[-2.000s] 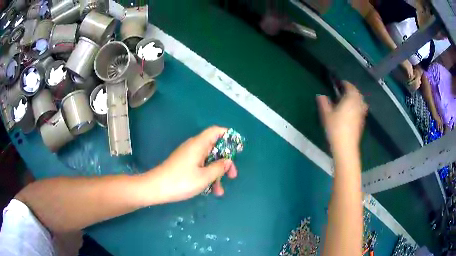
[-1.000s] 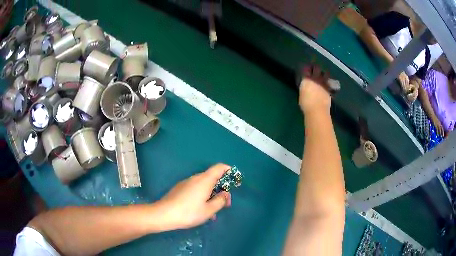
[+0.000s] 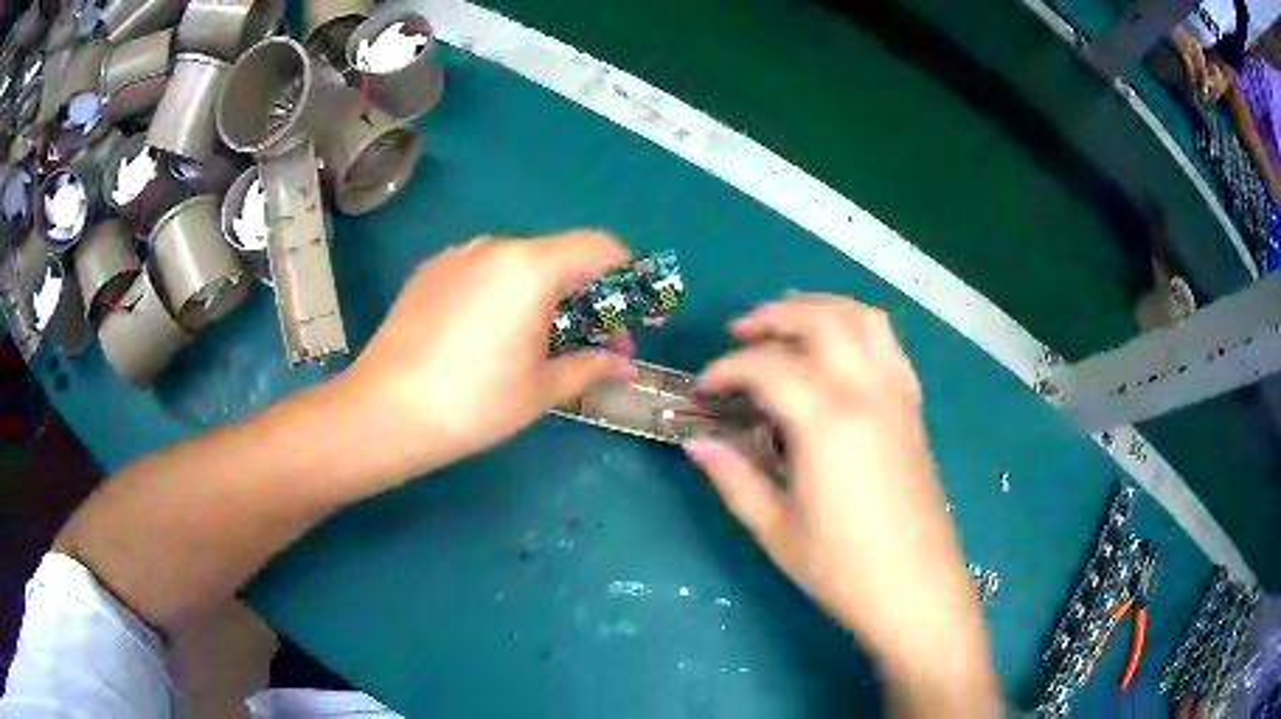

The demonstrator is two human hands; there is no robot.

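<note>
My left hand [image 3: 478, 330] holds several small green circuit boards [image 3: 618, 301] with silver and white components between thumb and fingers. A beige-grey housing half [image 3: 632, 405] with an open trough handle lies under and between my hands on the bench. My right hand [image 3: 829, 436] has its thumb and fingers around the housing's right end. Its fingers are slightly blurred and hide that end. Thin red wire shows in the trough near my right fingertips.
Many beige barrel housings [image 3: 197, 260] are heaped at left, one with an open handle [image 3: 298, 253]. Circuit board strips [image 3: 1093, 618] and orange-handled cutters [image 3: 1135, 643] lie at lower right. Beyond the white edge strip [image 3: 703, 141] runs the green conveyor, with a housing on it. Another person's arm shows at upper right.
My right hand has come back from over the conveyor to the bench, with a housing now in it. My left hand still holds the boards, now beside that housing. The view has shifted.
</note>
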